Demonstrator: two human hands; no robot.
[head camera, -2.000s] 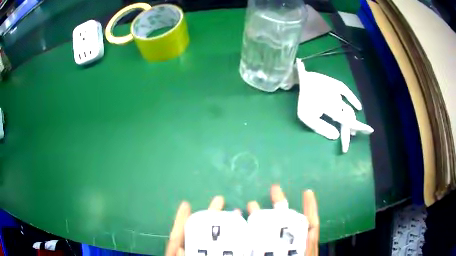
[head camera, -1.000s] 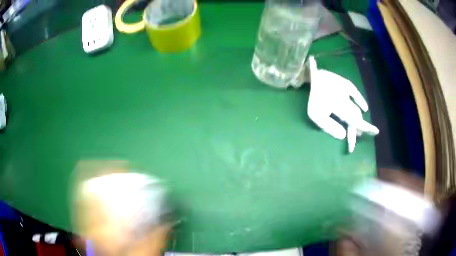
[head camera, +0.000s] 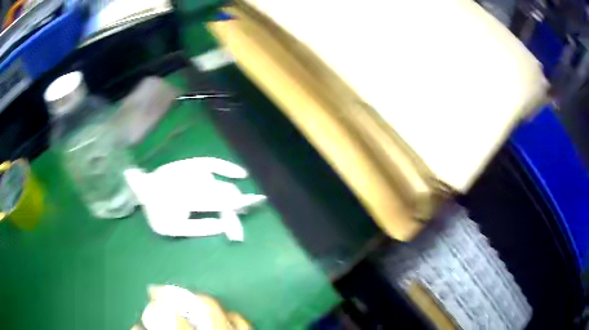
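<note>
My left hand (head camera: 226, 317) is at the bottom edge, cut off and blurred. Its fingers are around a white plug adapter (head camera: 174, 308), held over the front of the green bench. My right hand is not in view. Rows of white adapters (head camera: 475, 277) lie in the black tote (head camera: 529, 222) at the lower right, blurred, with a brown strip (head camera: 431, 306) beside them.
A limp white glove (head camera: 177, 193) lies on the green bench (head camera: 71, 277). A clear bottle (head camera: 93, 161) stands left of it, with yellow tape (head camera: 27, 200) at the left edge. Stacked cardboard sheets (head camera: 413, 84) jut over the bench's right side. Blue totes show at upper left (head camera: 48, 45) and right (head camera: 549, 155).
The view has swung right, so bottle, glove and tape stand further left and more of the tote shows. The two adapters held together are apart. My right hand has left the picture.
</note>
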